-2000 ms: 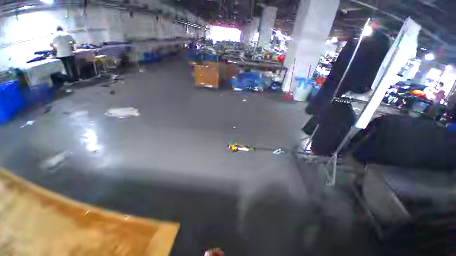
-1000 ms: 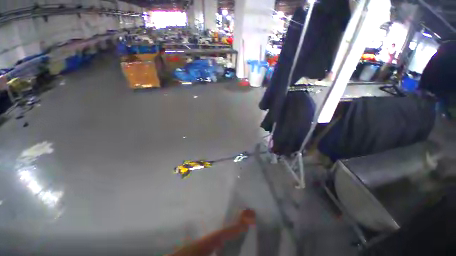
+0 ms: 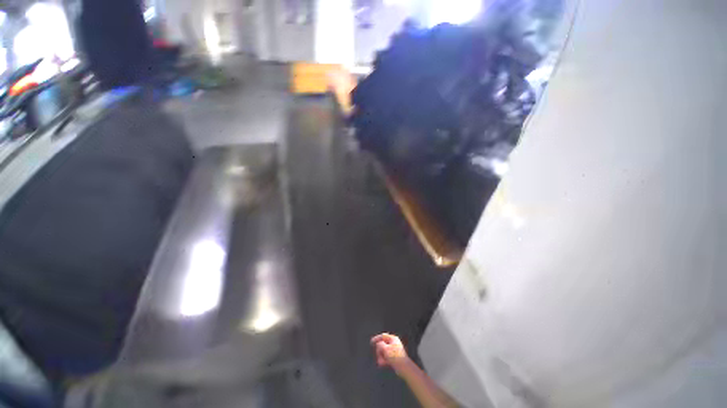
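Observation:
My right hand [image 3: 388,349] is small and slightly blurred at the lower middle, its forearm running to the bottom edge. Its fingers look curled, and I see nothing in it. My left hand is not in view. Nearest in front are a long shiny metal surface [image 3: 203,275] and a big dark cloth-like mass [image 3: 88,231] left of it. A large dark heap of cloth [image 3: 438,88] lies on a brown-edged table [image 3: 422,227] at the right, partly hidden by a white partition.
The white partition [image 3: 614,239] fills the right side, close to my right hand. A dark grey floor strip [image 3: 343,263] runs between the metal surface and the table. An orange-brown box-like shape [image 3: 312,78] and a blurred skin-coloured shape, perhaps an arm, are further back.
The view has swung right. The open floor, pillar and hanging dark cloth have left or moved to the left; the partition and dark heap have appeared. The arm seen earlier at bottom left is gone.

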